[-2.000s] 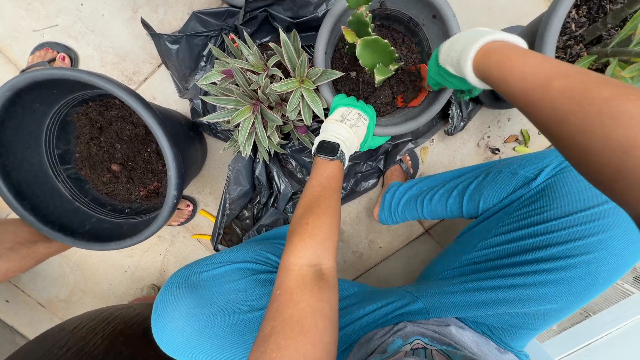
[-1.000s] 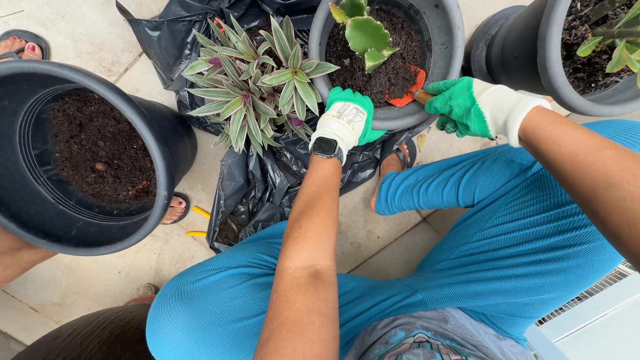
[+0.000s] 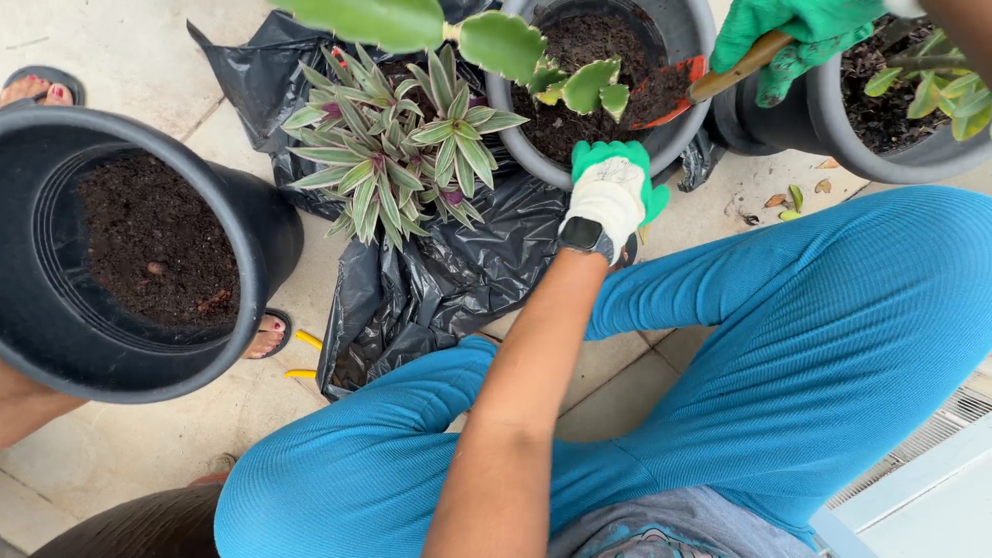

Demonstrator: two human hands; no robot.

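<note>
My right hand (image 3: 798, 46), in a green and white glove, grips the wooden handle of a garden trowel (image 3: 736, 70). The trowel's orange blade, loaded with dark soil, is tilted just inside the right rim of a grey plastic pot (image 3: 686, 147). My left hand (image 3: 612, 182), gloved the same way, rests at the pot's near rim; its fingertips are over the edge, and whether they pinch the rim cannot be told. A green cactus with flat, scalloped segments (image 3: 504, 46) stands in the pot's soil (image 3: 593, 46) and leans left.
A black plastic bag (image 3: 473, 263) lies under the pot and a striped-leaf plant (image 3: 380, 155). At left stands a large dark pot (image 3: 260, 256) with soil, beside another person's sandalled feet (image 3: 267, 333). A potted leafy plant (image 3: 961, 101) stands at right. Fallen leaves (image 3: 790, 205) dot the tiles.
The trowel's blade, lower in the soil a second ago, is now raised at the pot's right side with soil on it. More of the cactus has come into view.
</note>
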